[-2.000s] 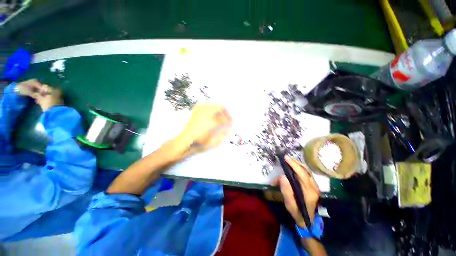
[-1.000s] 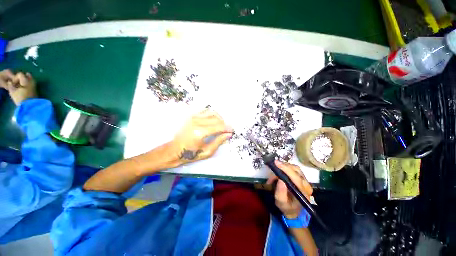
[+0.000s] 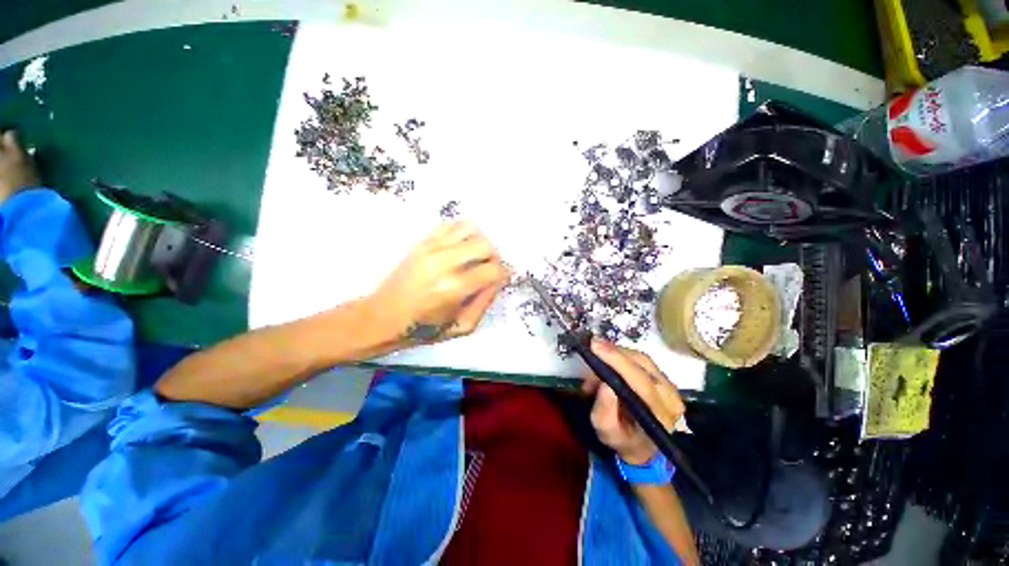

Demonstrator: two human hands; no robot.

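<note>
My right hand is shut on the black soldering iron. The iron's thin metal tip points up and left, close to my left fingertips. My left hand is over the white sheet with thumb and fingers pinched together; whether a tiny part is between them is too small to tell. The pile of small dark and silvery components lies just right of the iron tip. A greener, darker pile lies at the sheet's upper left, with a small bit above my left hand.
A wire spool stands left of the sheet, its wire reaching the sheet's edge. At right are a tan roll with white contents, a black round-centred housing, a yellow sponge and a plastic bottle. A co-worker's blue sleeve is at left.
The view has shifted, so the sheet sits higher. My left hand and the iron tip have come close together at the left edge of the silvery pile. The co-worker's hand is now mostly out of view.
</note>
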